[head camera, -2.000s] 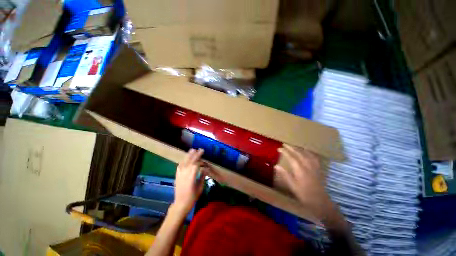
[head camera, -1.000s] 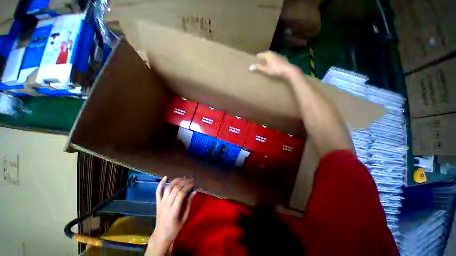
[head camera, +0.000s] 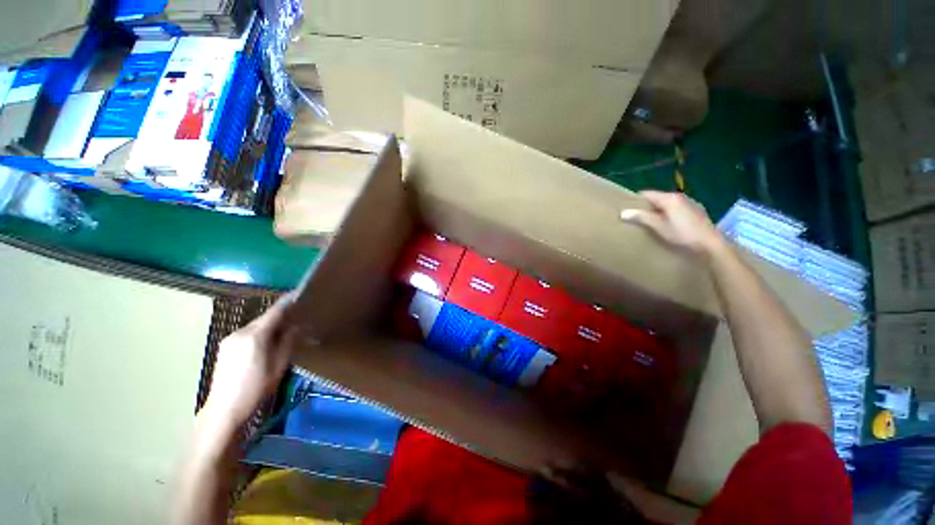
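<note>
An open brown carton is tilted in front of me with its flaps up. Red product boxes stand in a row inside it. A blue and white box lies against them. My left hand grips the carton's left corner, its fingertips partly hidden by the edge. My right hand grips the top edge of the far flap on the right, with the thumb on the inner side.
Blue and white printed boxes stand at the upper left. A large carton is behind. Flattened cardboard is at the left. Stacked white flat pieces are at the right. A blue flat bed shows below the carton.
My left hand has moved from the near edge to the carton's left corner. My right hand has gone from the near right side to the far flap. The carton has shifted right.
</note>
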